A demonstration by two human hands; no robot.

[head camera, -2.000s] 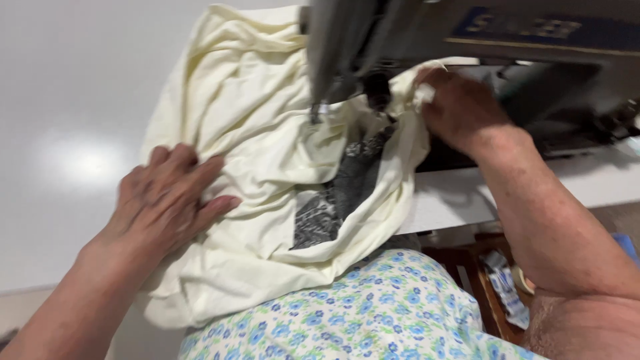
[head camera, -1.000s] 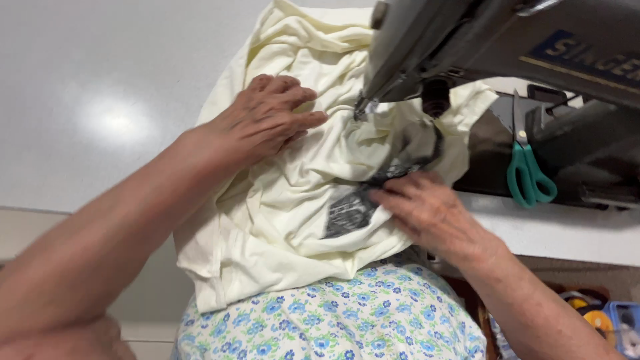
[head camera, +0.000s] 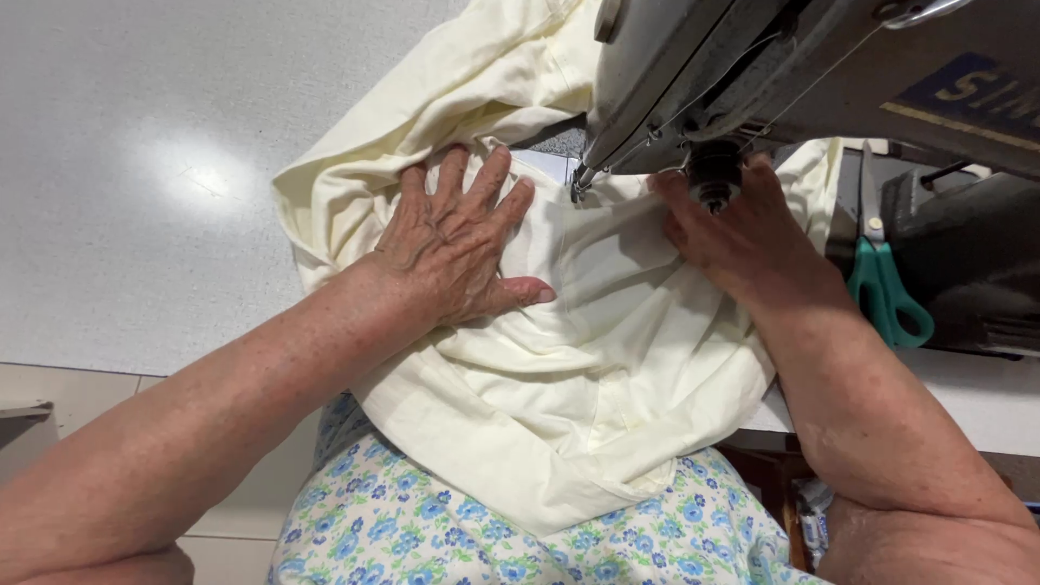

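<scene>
Pale yellow fabric point(head camera: 520, 455) lies bunched over the table edge and my lap, part of it under the presser foot point(head camera: 578, 183) of a Singer sewing machine point(head camera: 780, 73). My left hand point(head camera: 455, 236) rests flat on the cloth, fingers spread, left of the foot. To the foot's right, my right hand point(head camera: 731, 227) is on the fabric, its fingers partly hidden behind the machine's round dark knob point(head camera: 713, 175); whether they pinch the cloth cannot be told. A thread runs down along the machine head.
Scissors with green handles point(head camera: 881, 284) lie on the machine bed at the right. The white table point(head camera: 146, 244) extends to the left. Beneath its right side, an open wooden drawer point(head camera: 780, 487) holds small items. A floral garment point(head camera: 455, 536) covers my lap.
The dark patterned patch seen on the fabric earlier no longer shows. My right hand has moved from the front part of the cloth up beside the machine's needle area since a second ago.
</scene>
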